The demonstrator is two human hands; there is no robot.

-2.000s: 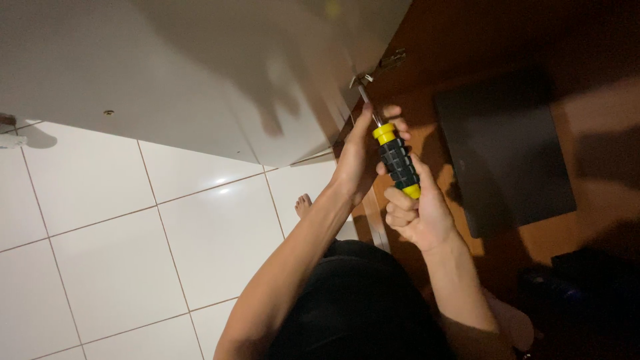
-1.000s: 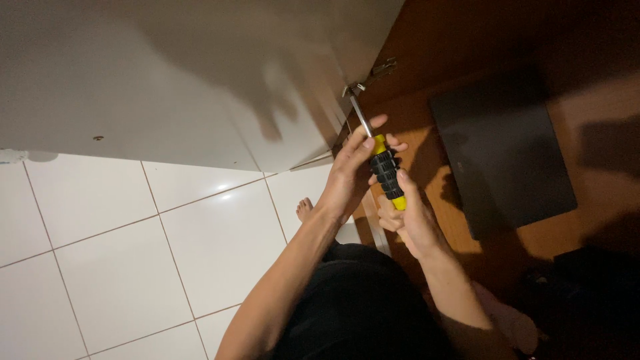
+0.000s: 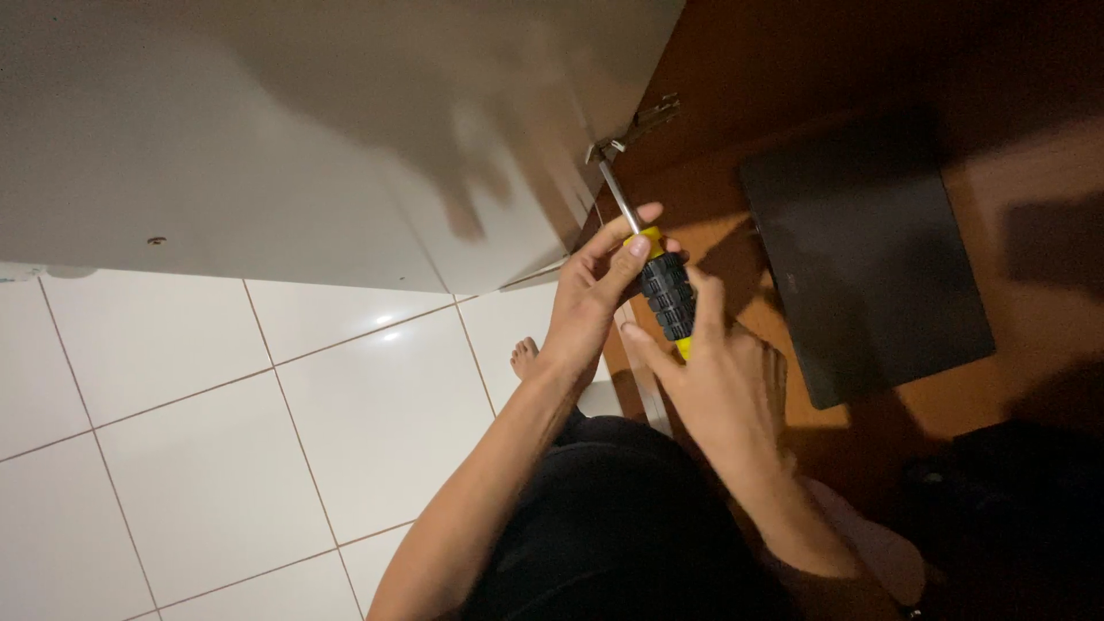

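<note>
A screwdriver with a black and yellow handle points up toward a metal hinge between a white door panel and the wooden cabinet. My left hand grips the collar of the handle, thumb and fingers around the yellow part near the shaft. Around the lower end of the handle is my right hand, its thumb and forefinger spread apart; whether the fingers touch the handle is not clear. The shaft's tip meets the hinge, though the screw itself cannot be made out.
A dark flat laptop lies on the wooden shelf at the right. Dark items sit in shadow at lower right. White floor tiles spread at left, with my bare foot beyond my left forearm.
My right hand, closed around the handle's lower end two seconds ago, has loosened and its thumb and forefinger have spread. My left hand stays near the collar.
</note>
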